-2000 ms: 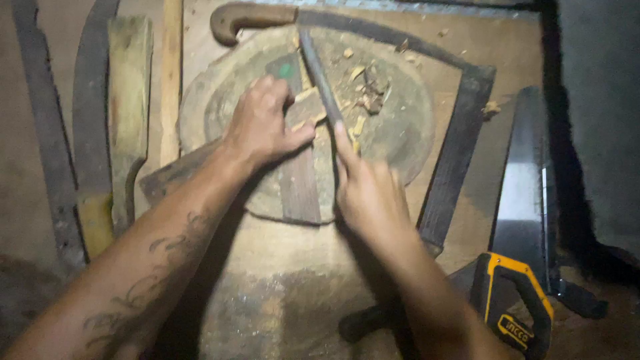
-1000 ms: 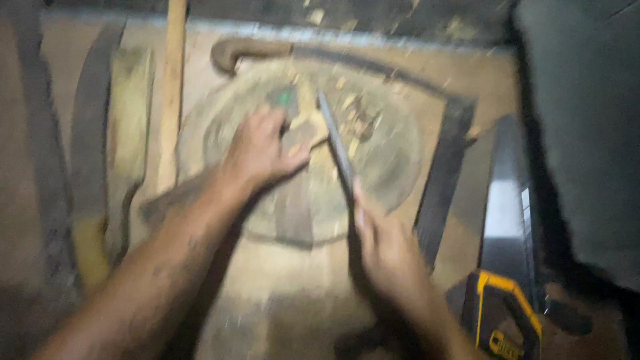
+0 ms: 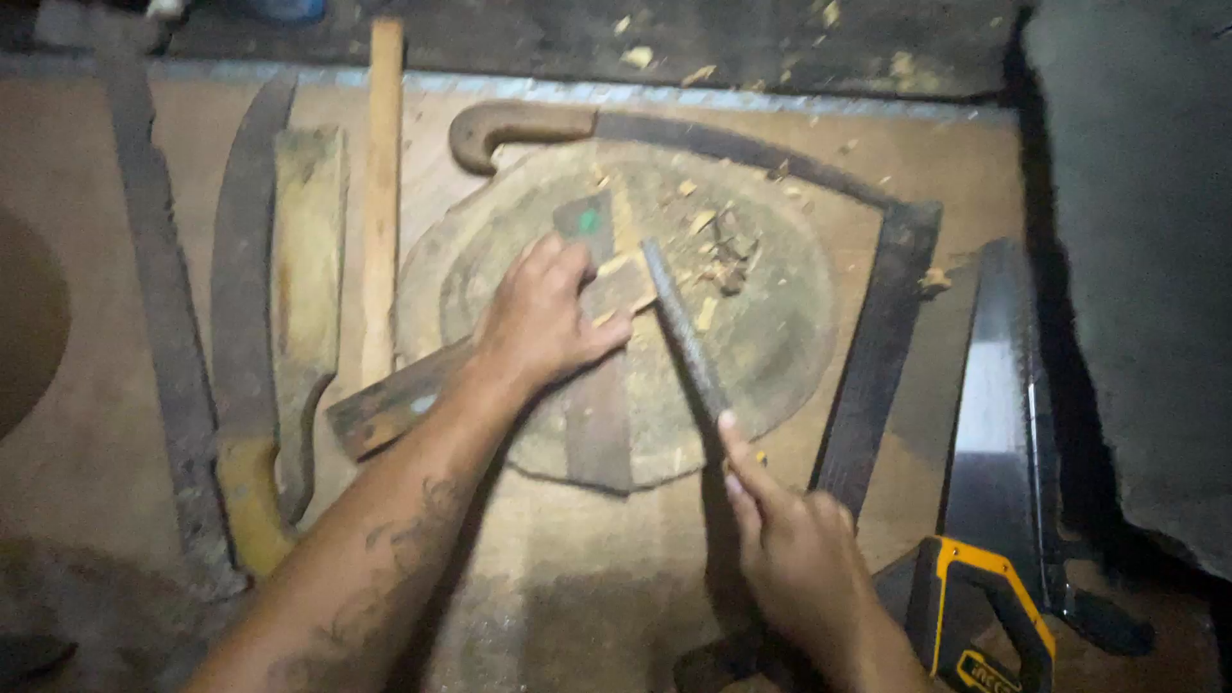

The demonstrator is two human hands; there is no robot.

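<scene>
On a round wooden block (image 3: 760,385), my left hand (image 3: 549,313) grips a dark wooden board (image 3: 399,399) that slants from lower left to the block's middle. The board's pale, cut end (image 3: 626,289) sticks out past my fingers. My right hand (image 3: 799,539) is closed on a rasp (image 3: 683,332), its handle mostly hidden in the fist; the rasp's upper part lies against or just beside that end. A second dark wooden strip (image 3: 599,423) with a green mark lies flat under the board and my left hand.
Wood chips (image 3: 727,250) lie right of the rasp. Behind the block is a curved blade with a wooden handle (image 3: 525,125); a dark flat bar (image 3: 876,356) and an Ingco handsaw (image 3: 991,404) lie right. Left are a wooden stick (image 3: 382,192), a wooden-handled blade (image 3: 245,279) and a long metal strip (image 3: 164,289).
The rasp in my right hand has moved down and to the right relative to the block since two seconds ago. My left hand keeps its hold on the board. The view has shifted somewhat.
</scene>
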